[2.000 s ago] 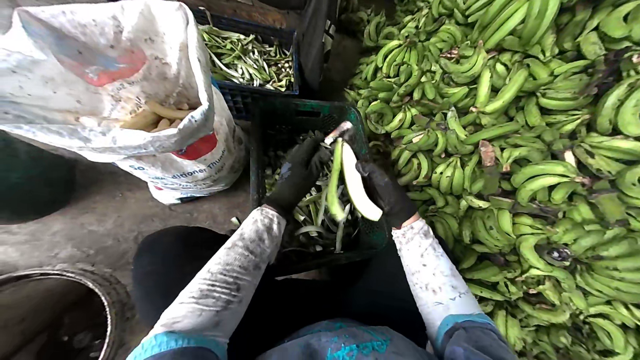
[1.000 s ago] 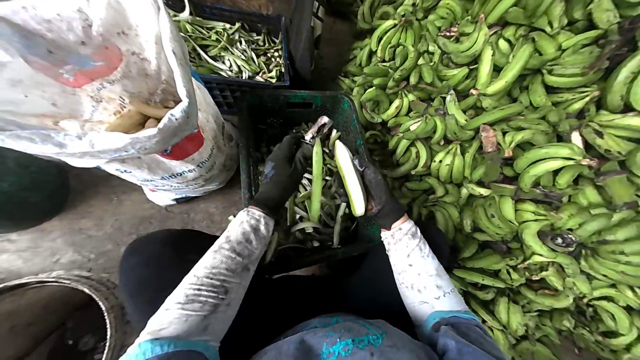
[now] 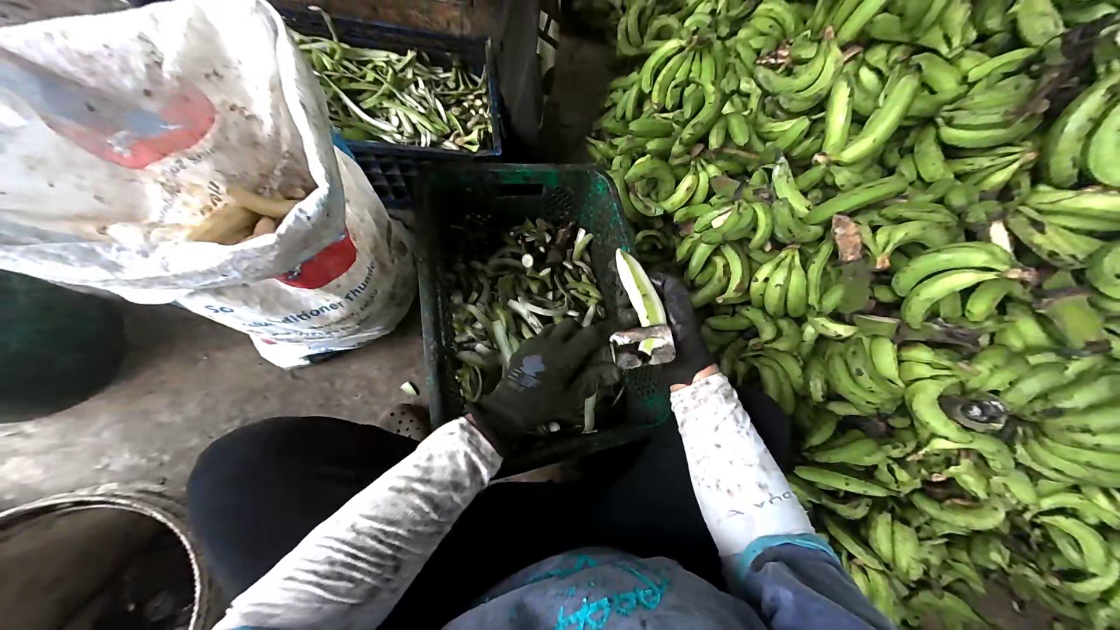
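My left hand (image 3: 547, 376), in a dark glove, is over a green plastic crate (image 3: 429, 306) of peel strips and closes on a peeling tool (image 3: 643, 346) with a pale, stained head. That head lies across the lower part of a partly peeled green plantain (image 3: 641, 289). My right hand (image 3: 687, 328), gloved too, grips the plantain from its right side at the crate's right edge. White flesh shows beside a green strip of skin. Beneath my hands, cut peels (image 3: 525, 289) fill the crate's bottom.
Bunches of green plantains (image 3: 954, 271) are heaped at the right. A white woven sack (image 3: 337, 219) holding peeled plantains (image 3: 232, 219) stands at the left. Behind is a blue crate (image 3: 494, 105) of peels; a round container (image 3: 197, 542) sits at the lower left.
My left hand with the tool has moved down along the plantain. The green peel strip that hung between my hands no longer shows there. The plantain now leans up to the left.
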